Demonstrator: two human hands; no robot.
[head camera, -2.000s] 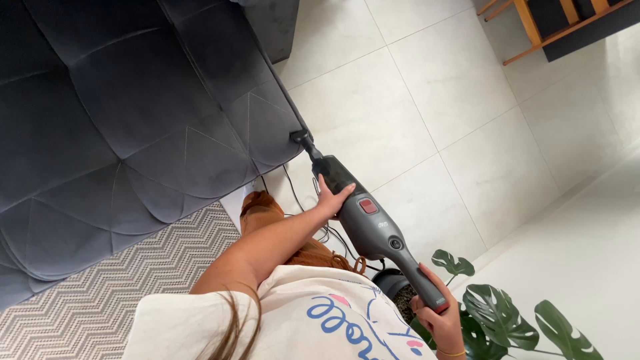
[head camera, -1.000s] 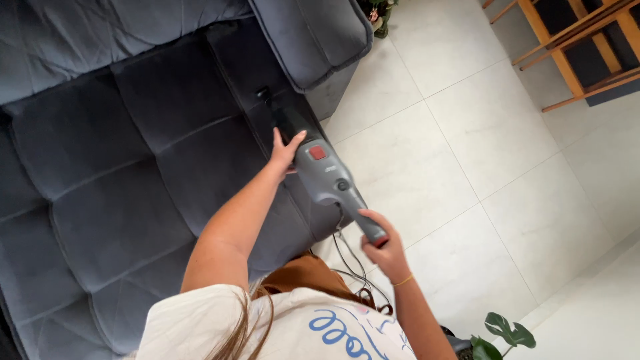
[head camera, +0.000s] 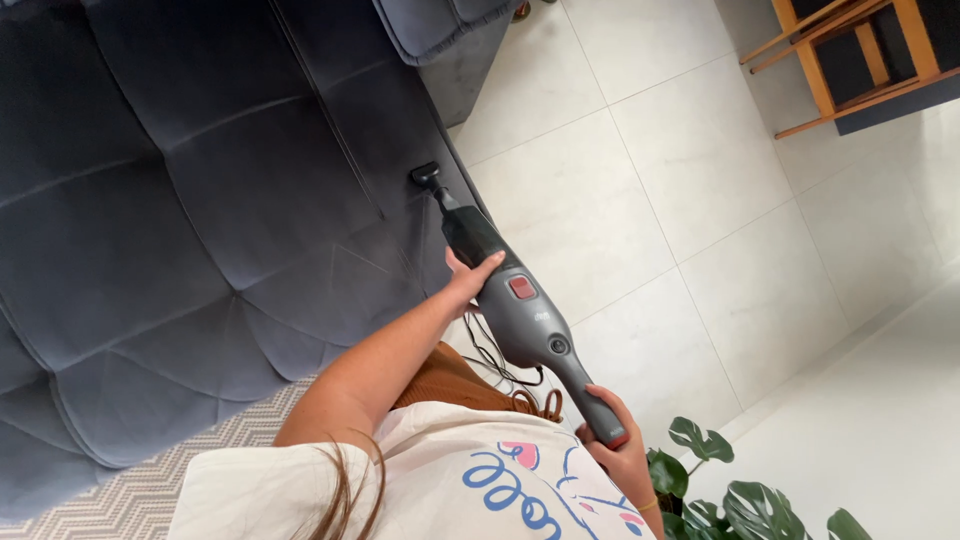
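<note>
A grey handheld vacuum cleaner (head camera: 536, 322) with a red button lies slantwise across the middle of the view. My left hand (head camera: 472, 277) supports its body near the dark dust container, thumb on top and fingers partly hidden beneath. My right hand (head camera: 619, 442) is closed round the end of its handle. The black upholstery nozzle (head camera: 425, 174) rests on the dark blue tufted sofa seat (head camera: 277, 187), close to the seat's edge. A black power cord (head camera: 491, 360) hangs in loops from the underside of the vacuum, beside my brown trousers.
Pale floor tiles (head camera: 555, 202) run along the sofa's right side. A sofa armrest (head camera: 457, 82) stands at the top. Wooden chairs (head camera: 825, 75) are at the upper right, a monstera plant (head camera: 765, 510) at the lower right beside a white wall. A zigzag rug (head camera: 172, 480) shows at the lower left.
The nozzle was farther in on the seat, near the armrest, one second ago; now it is by the seat's edge. Both hands have stayed on the vacuum. The view has shifted.
</note>
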